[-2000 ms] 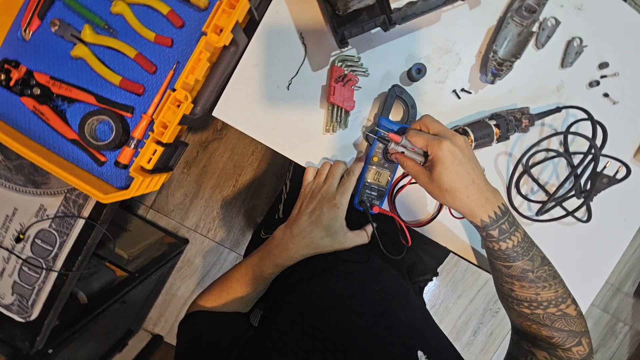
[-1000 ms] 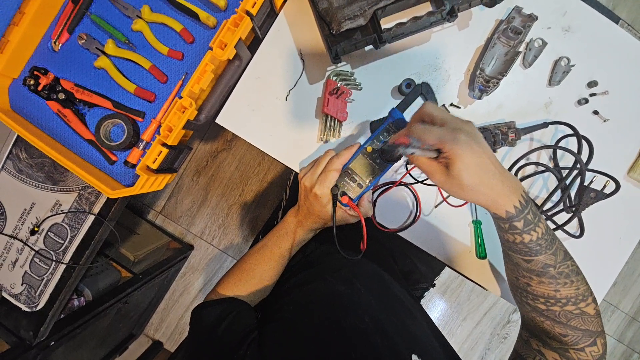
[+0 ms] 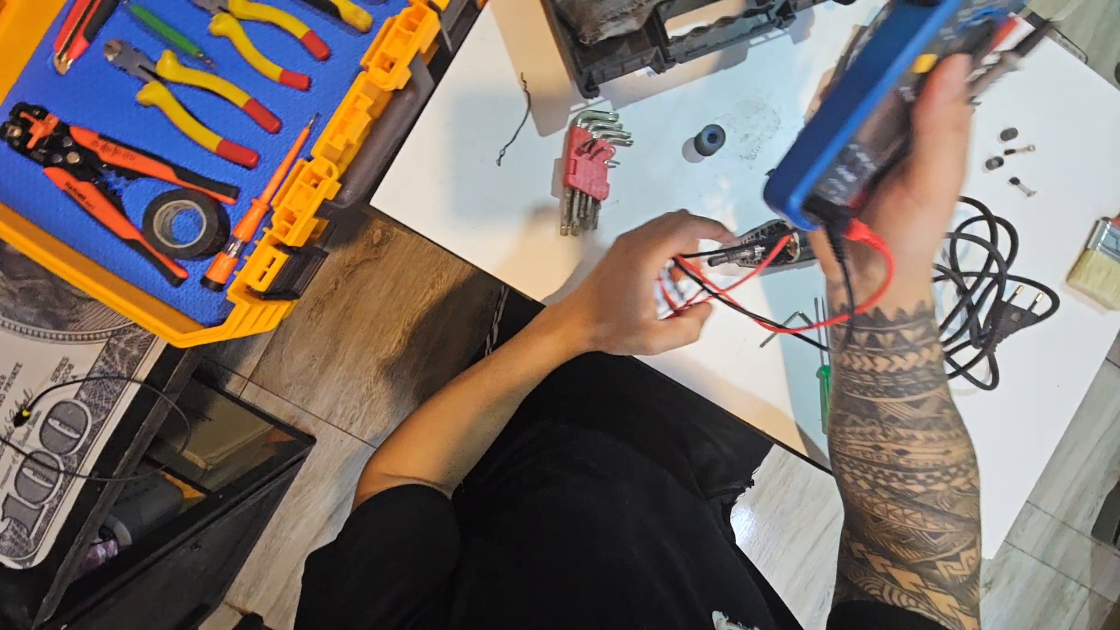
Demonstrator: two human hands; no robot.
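My right hand [image 3: 927,175] grips a blue clamp meter [image 3: 853,122] raised over the right part of the white table; its upper end runs out of view. Dark probe tips show beside the fingers. My left hand [image 3: 647,280] is closed around the red and black test leads [image 3: 744,297], which loop across to the meter's lower end. Behind the leads lies an opened power tool body [image 3: 761,245], partly hidden by the meter. A red holder of hex keys [image 3: 588,171] lies left of a dark round rubber part [image 3: 710,140].
An orange toolbox [image 3: 341,122] with pliers, wire strippers [image 3: 96,192] and black tape [image 3: 185,224] is at left. A black case [image 3: 647,44] stands at the table's back. Coiled power cord [image 3: 980,289], small screws [image 3: 1019,150], a green-handled screwdriver [image 3: 824,394] and a brush [image 3: 1098,262] lie right.
The clamp meter has gone from my left hand to my right hand and moved up and right. My left hand now holds the test leads.
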